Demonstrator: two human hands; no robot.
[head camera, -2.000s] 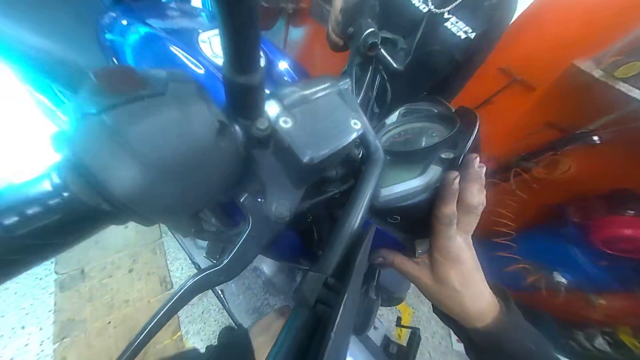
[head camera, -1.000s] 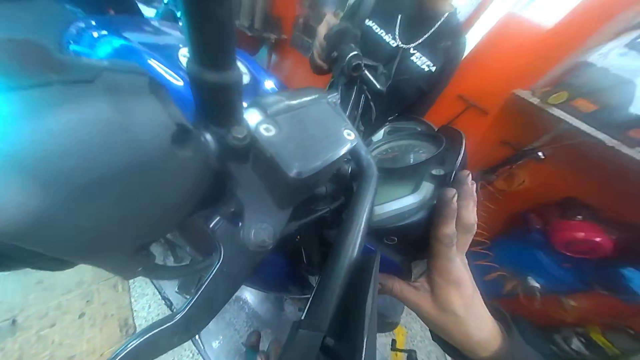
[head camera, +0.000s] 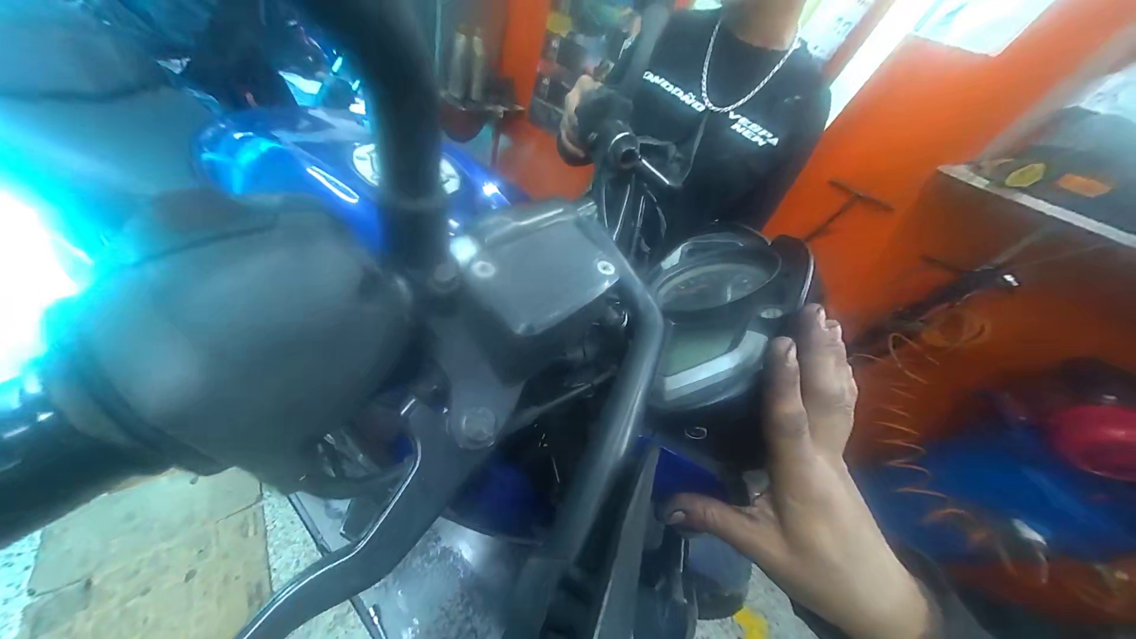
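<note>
On the right, my right hand (head camera: 812, 453) lies against the side of the motorcycle's instrument cluster (head camera: 714, 311), fingers along its outer housing and thumb lower down by the blue fairing. My left hand is not in view. Nearer the camera are the brake fluid reservoir (head camera: 541, 266), a black mirror stem (head camera: 413, 133), the brake lever (head camera: 355, 559) and the dark handlebar switch housing (head camera: 248, 328). A black bar (head camera: 626, 399) crosses in front of the cluster. Behind sits the blue fuel tank (head camera: 293, 169).
A person in a black printed shirt (head camera: 745, 124) stands across the motorcycle, a hand (head camera: 577, 120) at the far handlebar grip. At right are an orange wall (head camera: 799, 213), a shelf edge (head camera: 1029, 200), a coiled orange hose (head camera: 901, 417) and blurred blue and red objects.
The fingers seen at the bottom edge one second ago are out of view. My right hand stays at the instrument cluster. The view has tilted up, showing more of the other person.
</note>
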